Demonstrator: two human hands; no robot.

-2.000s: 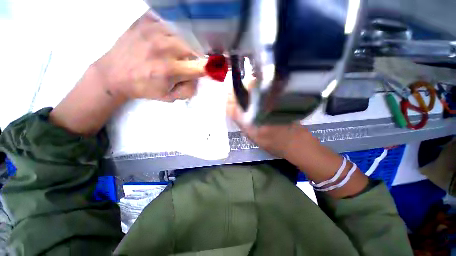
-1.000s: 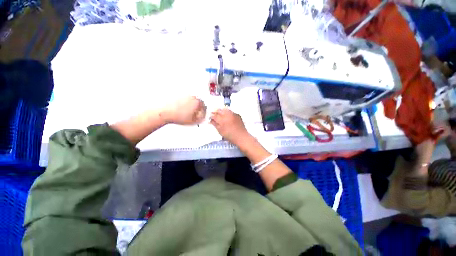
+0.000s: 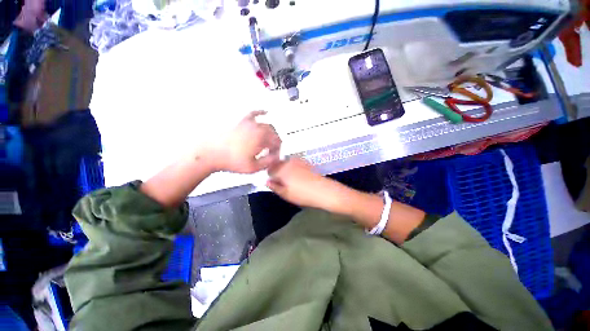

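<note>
A small white fabric piece [image 3: 261,179] lies at the table's front edge and blends into the white table, so its outline is hard to see. My left hand [image 3: 249,145] is bent over it with curled fingers, a bit of white showing between them. My right hand [image 3: 294,181] meets the left fingertips at the table edge and pinches the piece. Both hands are in front of the sewing machine [image 3: 401,39], clear of its presser foot and needle area [image 3: 291,89]. A red part [image 3: 262,79] shows beside the needle area.
A smartphone [image 3: 376,87] lies right of the needle. Scissors [image 3: 471,103] and a green-handled tool [image 3: 442,110] lie further right. A ruler strip [image 3: 388,143] runs along the front edge. A blue crate [image 3: 482,207] with a white strip stands at lower right. White scraps [image 3: 129,26] lie back left.
Both hands have moved from the needle area toward the table's front edge and now touch. The view has shifted, first showing the machine head very close, now from further back.
</note>
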